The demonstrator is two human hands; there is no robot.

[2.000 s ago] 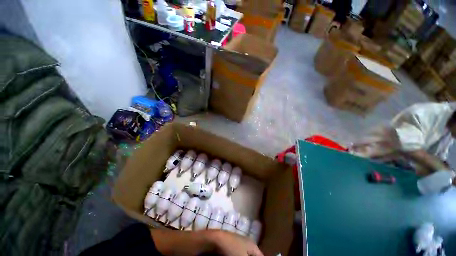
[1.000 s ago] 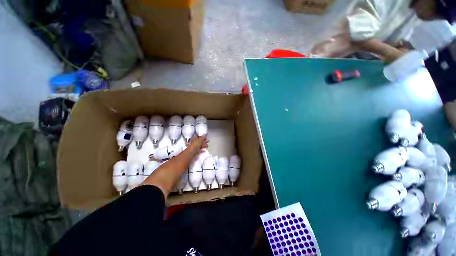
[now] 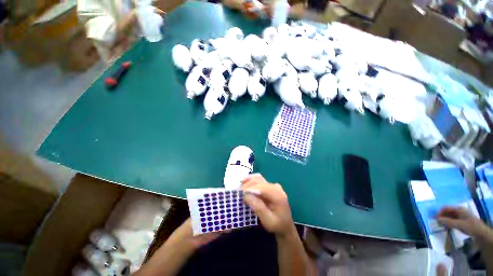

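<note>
A white sticker sheet (image 3: 227, 210) with rows of purple dots is held up at the table's near edge. My left hand (image 3: 201, 236) is under its lower left part, holding it, with the fingers mostly hidden. My right hand (image 3: 270, 204) pinches the sheet's right side with thumb and finger. A white bulb camera (image 3: 239, 163) with a black face patch lies just beyond the sheet, its near end hidden. A pile of bulb cameras (image 3: 284, 62) lies across the far side of the table. More purple-dotted sheets in a clear bag (image 3: 292, 131) lie flat mid-table.
The green table (image 3: 146, 135) curves around me. A black smartphone (image 3: 358, 181) lies right, a red and black screwdriver (image 3: 118, 75) far left. The open carton (image 3: 70, 215) with bulb cameras is lower left. Another person's hand (image 3: 462, 221) is by blue and white boxes (image 3: 451, 186).
The view has swung right from the carton to the table. My left hand has left the carton and is now at the sticker sheet. A single bulb camera now shows beside the sheet.
</note>
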